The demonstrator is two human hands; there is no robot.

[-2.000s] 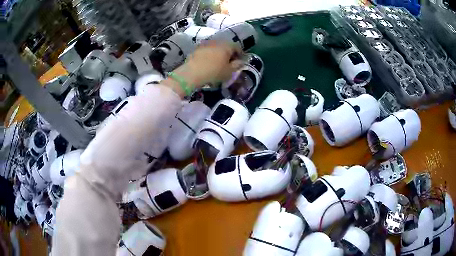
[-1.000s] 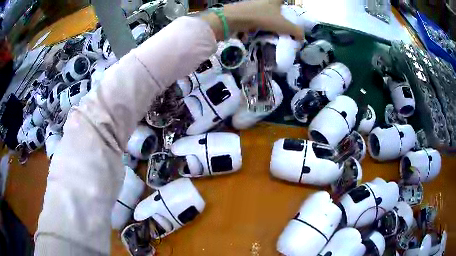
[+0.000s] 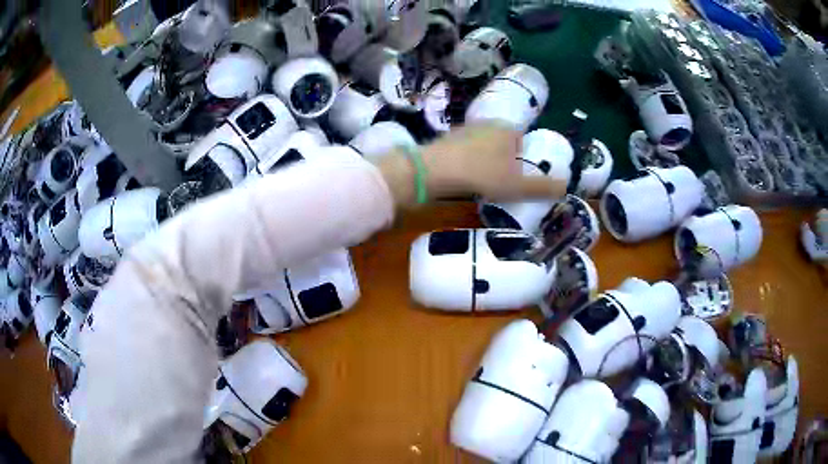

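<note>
My left hand (image 3: 472, 166) reaches in from the left in a pale sleeve, with a green band at the wrist. It is blurred, over or beside a white camera body (image 3: 547, 152) at the centre. Whether its fingers hold that body cannot be told. Just below lies a white camera body (image 3: 445, 272) on its side, with black windows and a black seam. Its open base shell (image 3: 574, 279) is at its right end. My right hand is not in view.
White camera bodies crowd the left, with a grey post (image 3: 109, 100) among them. More stand at the lower right (image 3: 510, 390). A green mat (image 3: 581, 82) and clear trays of round parts (image 3: 726, 109) are at the far side, beside a blue edge (image 3: 740, 25).
My left hand has come down from the top of the view to the centre. The head view has also shifted, so the piles sit differently in the picture.
</note>
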